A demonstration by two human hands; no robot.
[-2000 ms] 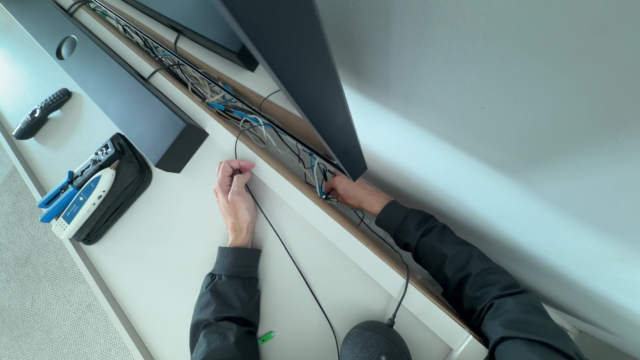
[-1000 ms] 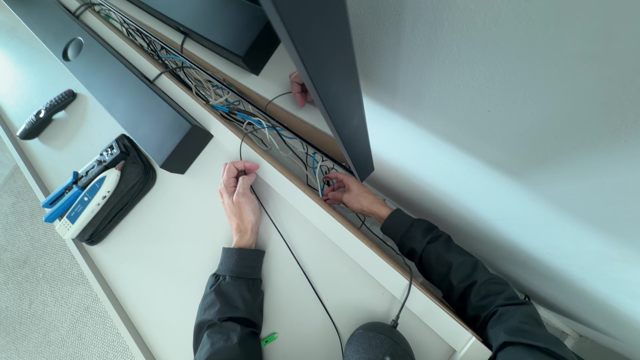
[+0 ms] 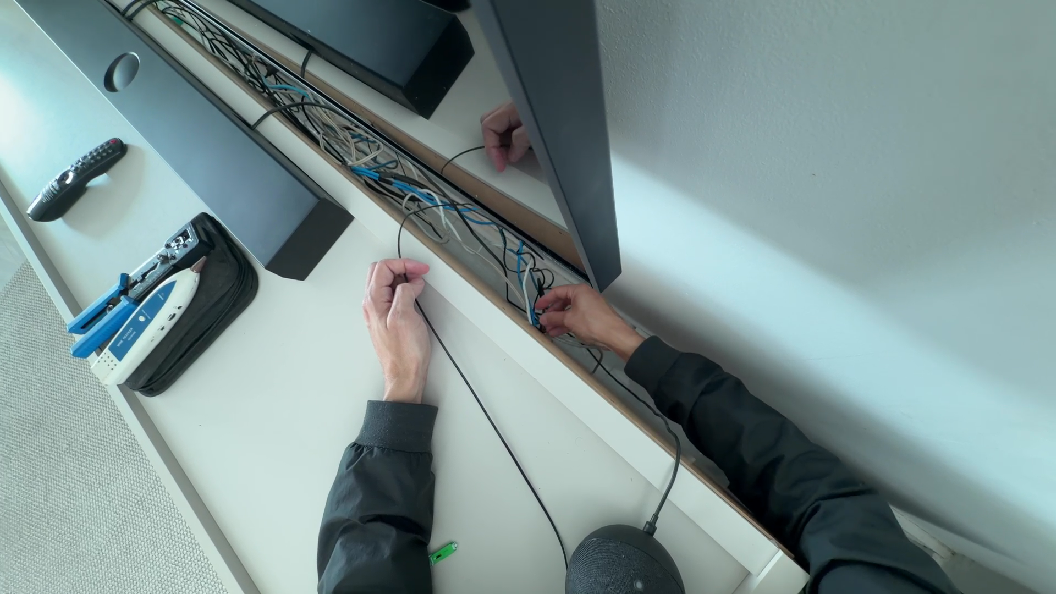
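Note:
My left hand (image 3: 398, 322) pinches a thin black cable (image 3: 487, 412) above the white cabinet top. The cable runs from the cable trough down past a dark fabric smart speaker (image 3: 624, 563). My right hand (image 3: 584, 315) is in the trough behind the cabinet, its fingers closed on cables in a tangled bundle (image 3: 532, 285); which ones is unclear. More black, white and blue cables (image 3: 371, 161) fill the trough to the upper left. The speaker's own cord (image 3: 676, 462) leads up beneath my right sleeve.
A black soundbar (image 3: 206, 140) and remote (image 3: 77, 180) lie on the cabinet. A blue-handled crimping tool (image 3: 148, 280) and white cable tester (image 3: 153, 330) rest on a black zip case (image 3: 223, 305). A green piece (image 3: 443, 553) lies by my left sleeve. The television (image 3: 553, 124) overhangs the trough.

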